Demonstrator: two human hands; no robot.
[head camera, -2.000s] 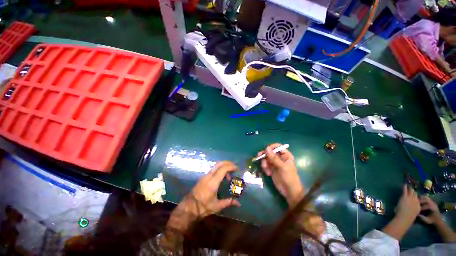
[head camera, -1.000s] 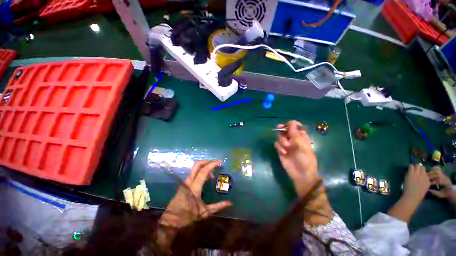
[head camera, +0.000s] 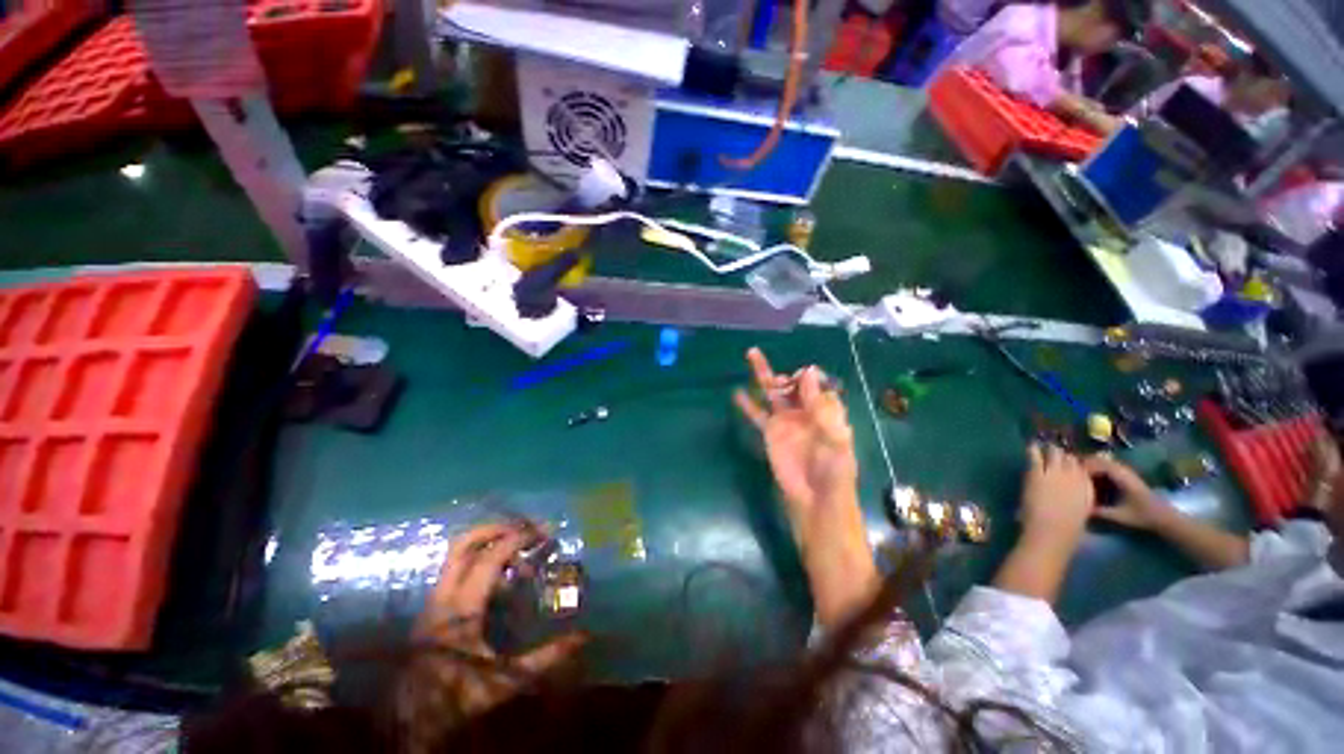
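Note:
A small dark square device unit (head camera: 562, 594) with a shiny gold and white inside lies on the green mat near the bench's front edge. My left hand (head camera: 479, 597) is curled around it, fingers above and thumb below; the hand is blurred and no firm grip shows. My right hand (head camera: 803, 435) is raised over the mat to the right, palm partly up. A short pale part of the pen-like tool (head camera: 792, 385) shows at its fingers; the rest is hidden. A yellowish film patch (head camera: 610, 520) lies between my hands.
A red tray (head camera: 111, 420) is at left, with a black holder (head camera: 347, 395) beside it. A white power strip (head camera: 442, 265) is on the rail. A blue stick (head camera: 568, 365) and blue cap (head camera: 668, 346) lie near it. Units (head camera: 939, 516) sit in a row right, near another person's hands (head camera: 1061, 494).
The view has shifted, so the bench appears further left. My right hand has moved from beside the device unit to further right and opened out more. My left hand stays around the unit.

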